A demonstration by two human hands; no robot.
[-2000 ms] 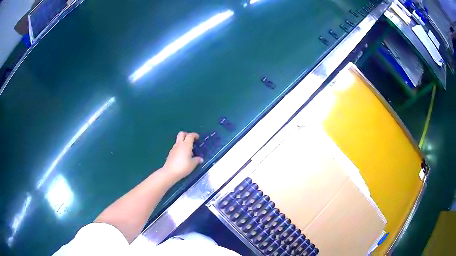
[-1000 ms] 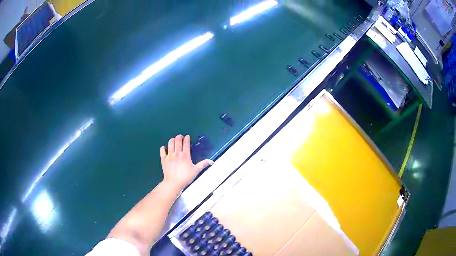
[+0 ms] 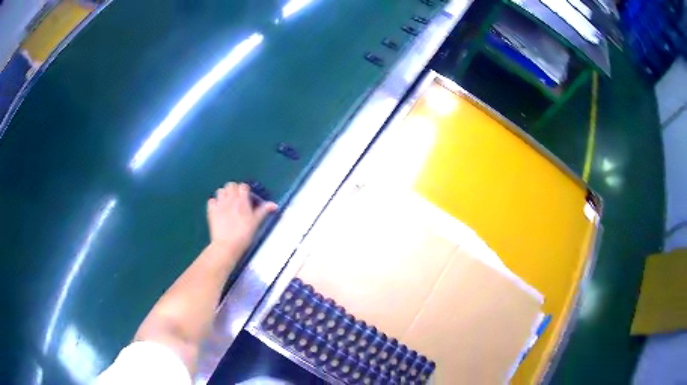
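Note:
My left hand (image 3: 232,216) is low over the green conveyor belt (image 3: 173,203), beside the metal rail. Its fingers and thumb are around a small cluster of dark parts (image 3: 258,192), mostly hidden by the hand; whether it grips them I cannot tell. One small black part (image 3: 287,151) lies on the belt just beyond. Packed rows of black parts (image 3: 343,336) lie on the near edge of the tan cardboard sheet (image 3: 444,282). My right hand is not in view.
The silver side rail (image 3: 339,169) runs between belt and table. The cardboard covers part of the yellow table top (image 3: 501,199). A blue pen (image 3: 543,326) lies at its right edge. More black parts (image 3: 390,44) lie farther up the belt. A green-framed table (image 3: 557,94) stands beyond.
The view has shifted, showing more of the packed rows. My left hand was spread flat beside the dark cluster; now its fingers are bent around part of it.

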